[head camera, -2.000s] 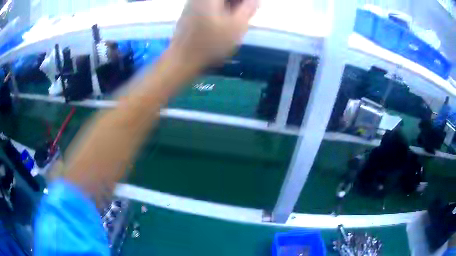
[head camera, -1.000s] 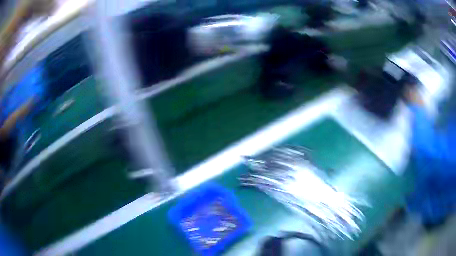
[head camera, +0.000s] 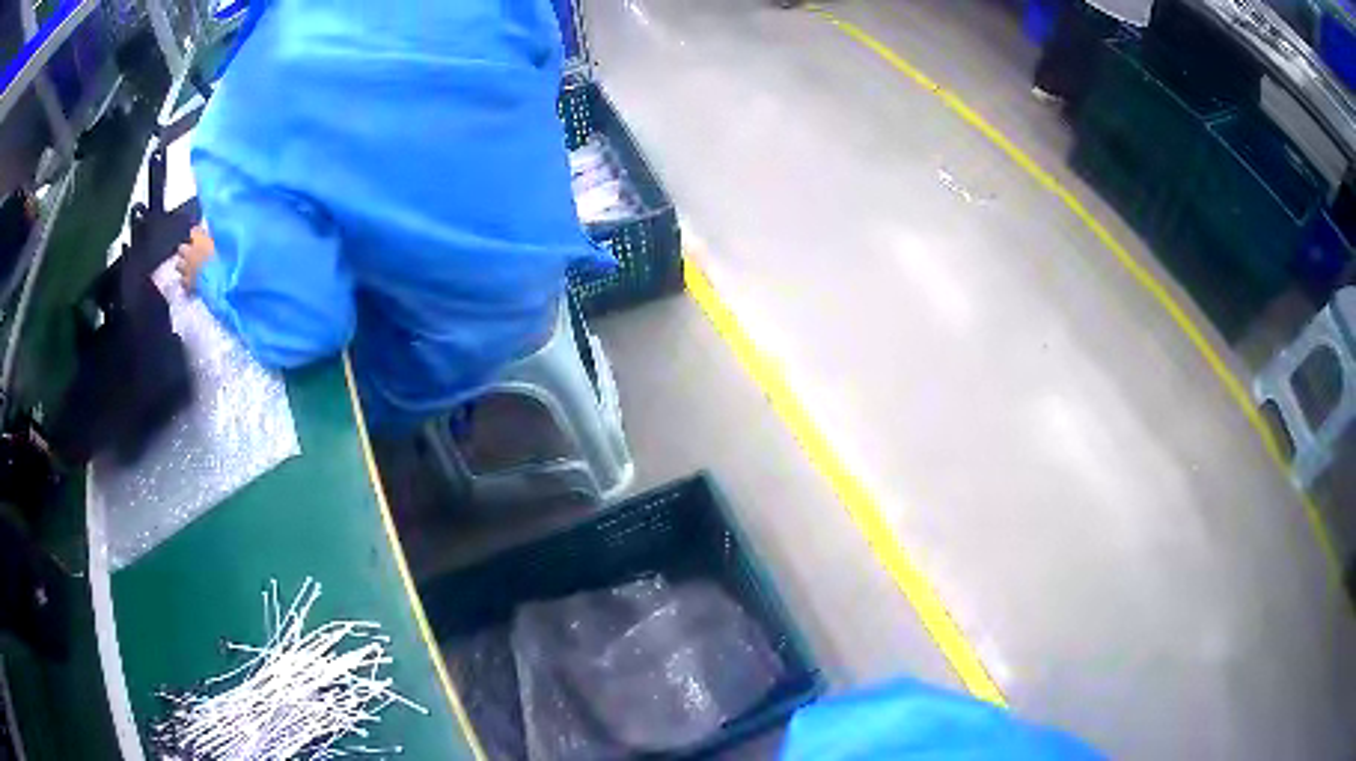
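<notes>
Neither of my hands is in the picture. Only a blue sleeve or shoulder of mine (head camera: 922, 726) shows at the bottom edge, right of centre. A fanned pile of white cables with dark heads (head camera: 290, 691) lies on the green-topped bench (head camera: 208, 610) at the lower left. Beyond it a clear, shiny plastic sheet or tray (head camera: 223, 431) lies on the bench, beside a black bulky object (head camera: 137, 350).
A person in blue (head camera: 402, 164) sits on a pale plastic stool (head camera: 573, 402) at the bench. A dark green crate (head camera: 759, 595) holding clear plastic stands on the floor. Another crate (head camera: 654, 245) is behind. Yellow lines (head camera: 833, 468) mark the grey floor; another stool (head camera: 1316, 387) stands at right.
The view has swung right and down from the bench to the floor and aisle. The raised arm and blue parts bin seen earlier are out of view. The cable pile now sits lower left.
</notes>
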